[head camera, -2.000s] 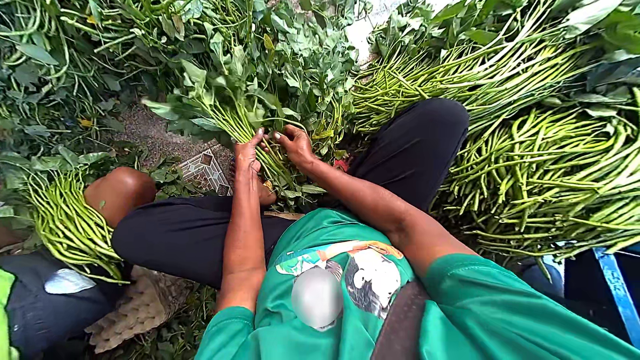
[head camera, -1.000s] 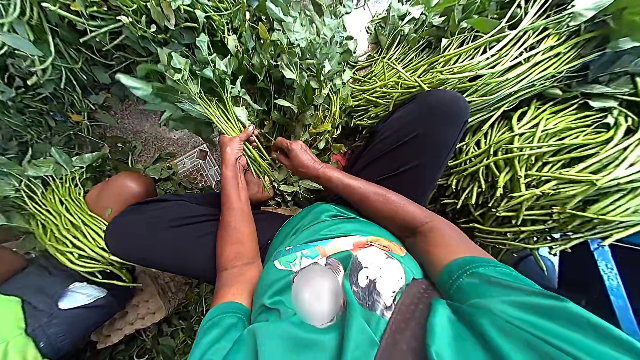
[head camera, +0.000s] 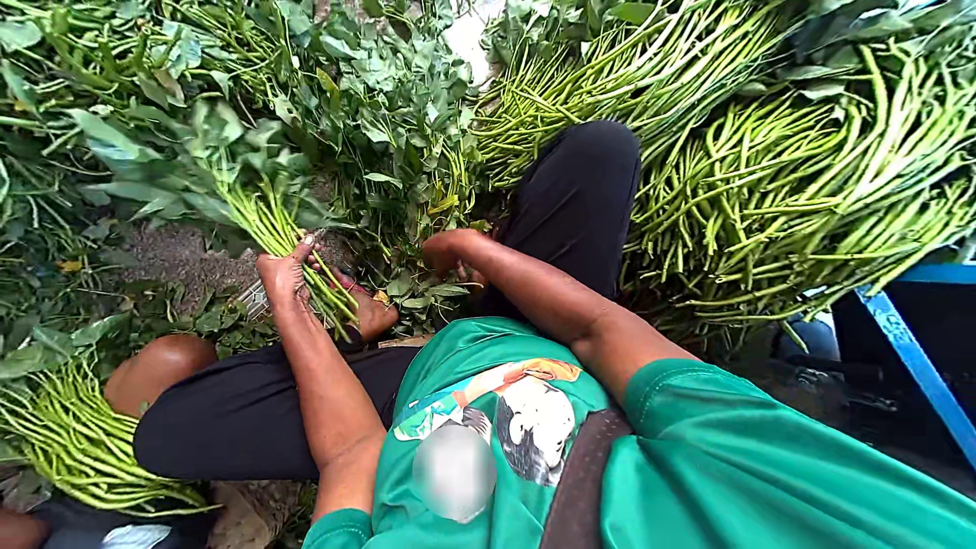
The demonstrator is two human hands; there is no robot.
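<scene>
My left hand (head camera: pixel 290 268) is closed around a bunch of leafy greens with long green stems (head camera: pixel 263 217). The leaves fan out to the upper left, and the cut-looking stem ends point down toward my bare foot (head camera: pixel 374 314). To the right, my right hand (head camera: pixel 457 255) is low beside my bent knee, over loose leaves (head camera: pixel 427 293). Its fingers are mostly hidden under the wrist, so whether it holds anything does not show.
Large heaps of green stems (head camera: pixel 762 198) lie at the right, near a blue bar (head camera: pixel 919 370). Leafy greens (head camera: pixel 381 114) cover the ground ahead. At the lower left, another person's knee (head camera: pixel 160 366) is beside a further bundle of stems (head camera: pixel 72 442).
My hands, close together at the bunch two seconds ago, are now apart. My left hand has moved left with the bunch; my right hand has come off the stems and turned down.
</scene>
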